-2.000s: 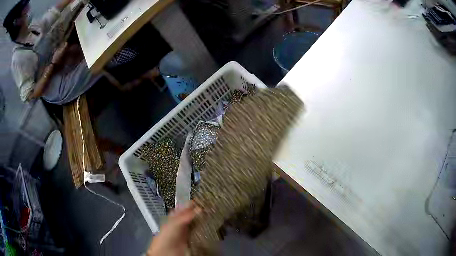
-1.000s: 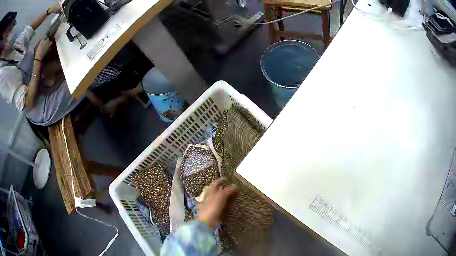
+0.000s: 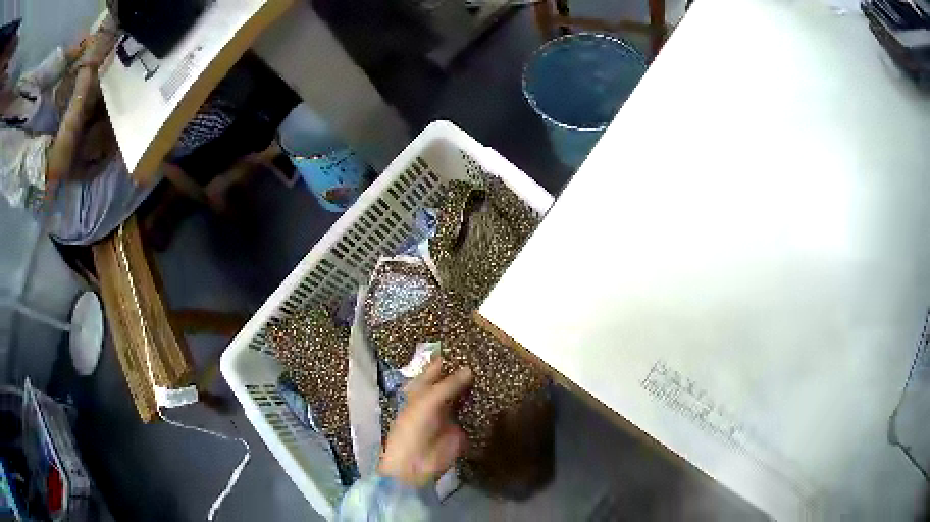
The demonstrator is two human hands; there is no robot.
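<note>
My left hand (image 3: 423, 423), in a pale blue sleeve, is over the white slatted basket (image 3: 291, 291). Its fingers are bent against a brown speckled fabric piece (image 3: 495, 372); whether they grip it is hidden. A small whitish scrap (image 3: 422, 359) lies at the fingertips. More speckled pieces lie in the basket, with a long pale strip (image 3: 362, 393) on the left and a crumpled piece (image 3: 474, 235) towards the back. A dark brown blurred part hangs near the basket's lower right, under the table corner. My right hand is out of the picture.
The white table (image 3: 714, 224) overhangs the basket's right side, with a ruler print near its front edge. Blue buckets (image 3: 581, 92) stand behind. A person sits at another table at upper left, near a wooden bench (image 3: 143, 326).
The large speckled piece, held blurred above the basket two seconds ago, now lies down in it. My left hand has lowered and moved right onto the fabric.
</note>
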